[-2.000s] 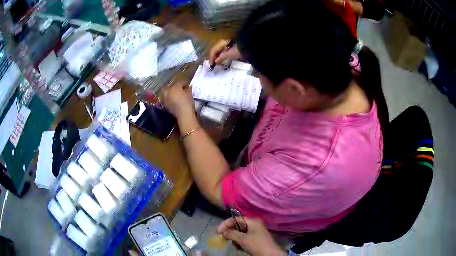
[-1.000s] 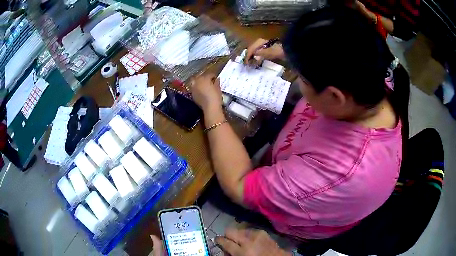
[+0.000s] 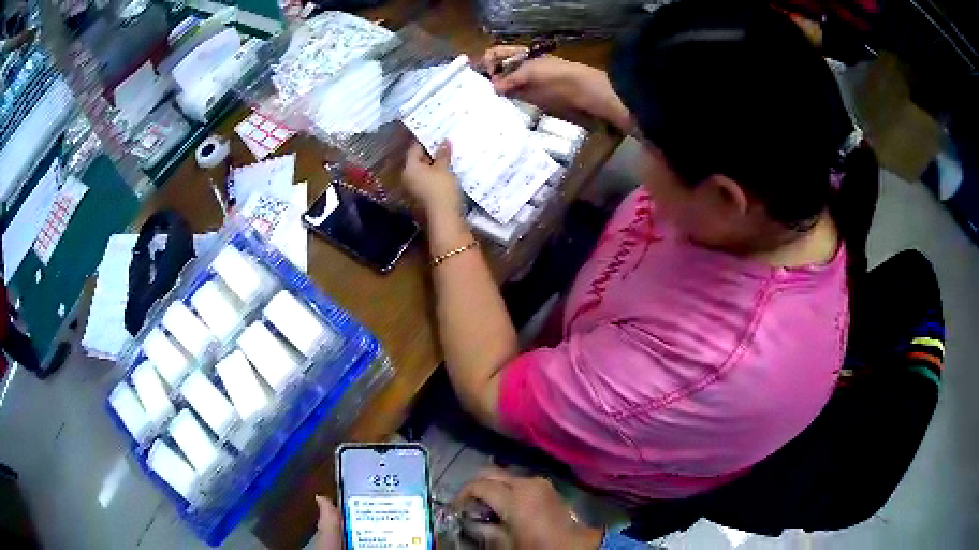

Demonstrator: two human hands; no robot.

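Note:
A smartphone [image 3: 383,503] with a lit screen stands upright at the bottom edge. My left hand [image 3: 329,524] is mostly cut off by the frame; a finger shows along the phone's left side, holding it. My right hand [image 3: 521,514] is beside the phone's right edge, blurred, with its fingers closed around a small dark and shiny item [image 3: 472,516] that I cannot identify. A blue-rimmed tray [image 3: 349,365] with clear plastic holds rows of white pieces [image 3: 245,385] at the desk's near left corner.
A seated person in a pink shirt [image 3: 676,344] holds record sheets [image 3: 483,140] and a pen over white pieces. A dark phone [image 3: 361,226], papers, a tape roll [image 3: 212,152] and a black strap [image 3: 158,269] lie left. A black seat cover [image 3: 891,397] stands right.
The lit phone has come upright and moved right, and my right hand is now close beside it. The seated person's sheets have shifted and turned, with the left hand now gripping their edge.

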